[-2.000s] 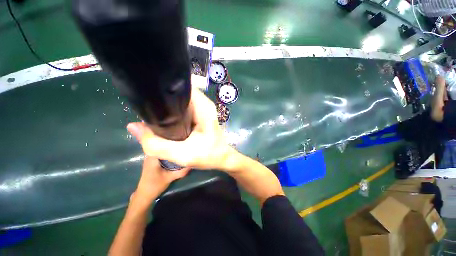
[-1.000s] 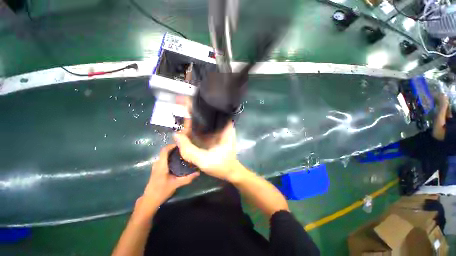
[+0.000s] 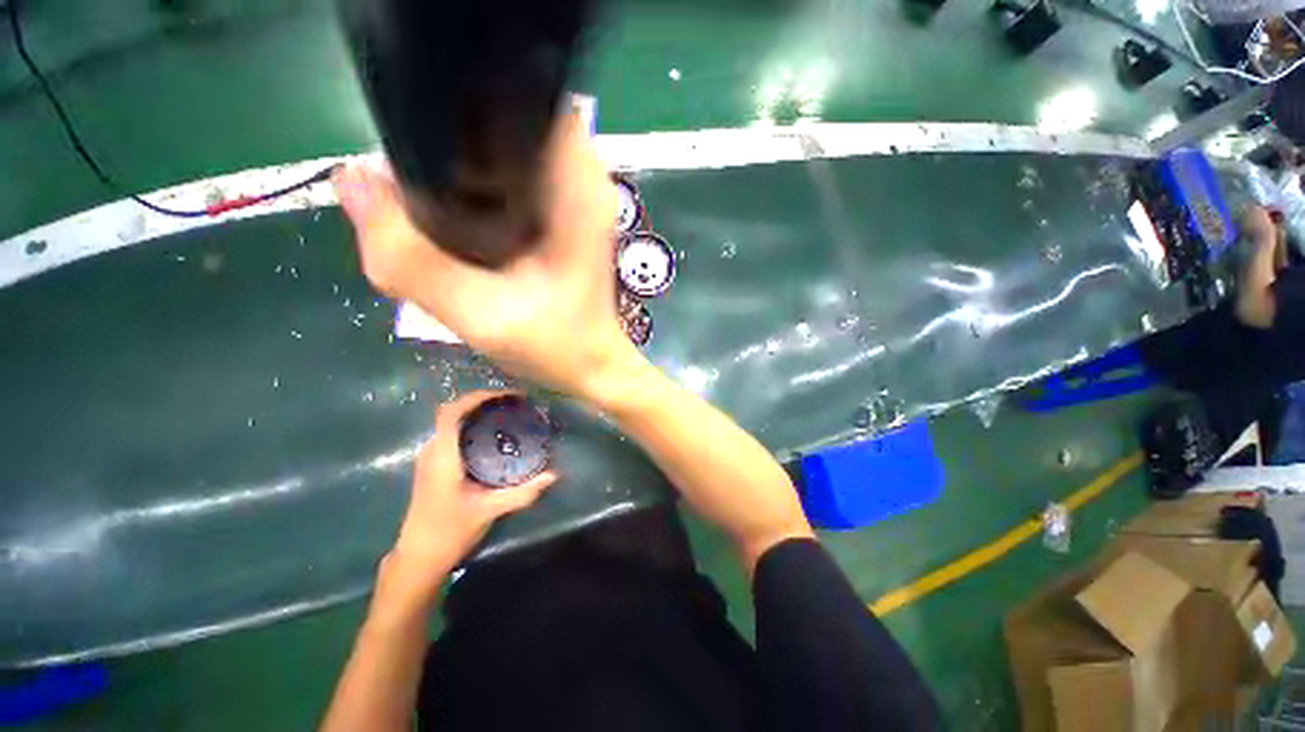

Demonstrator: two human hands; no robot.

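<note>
My left hand (image 3: 447, 493) holds a black round unit (image 3: 507, 441) near the bench's front edge, its dark disc face up with small holes. My right hand (image 3: 501, 293) is around the lower end of the black electric screwdriver (image 3: 465, 115), raised above and beyond the unit. The screwdriver is large and blurred, and its bit is hidden. The screw feeder (image 3: 427, 323) is mostly hidden behind the right hand; a white corner shows. A round part with a white face (image 3: 647, 265) lies right of the hand, with another partly hidden above it and a dark dish (image 3: 637, 326) below.
The green bench (image 3: 887, 272) has a pale back rail (image 3: 859, 145). A black cable with a red section (image 3: 236, 205) lies over the rail. Tiny specks are scattered on the bench. A blue stool (image 3: 873, 475), cardboard boxes (image 3: 1131, 629) and another person's arm (image 3: 1259, 272) are to the right.
My right hand and the screwdriver have moved up and left, away from the unit, whose face is now uncovered. My left hand still holds the unit. The round parts show again beside the feeder.
</note>
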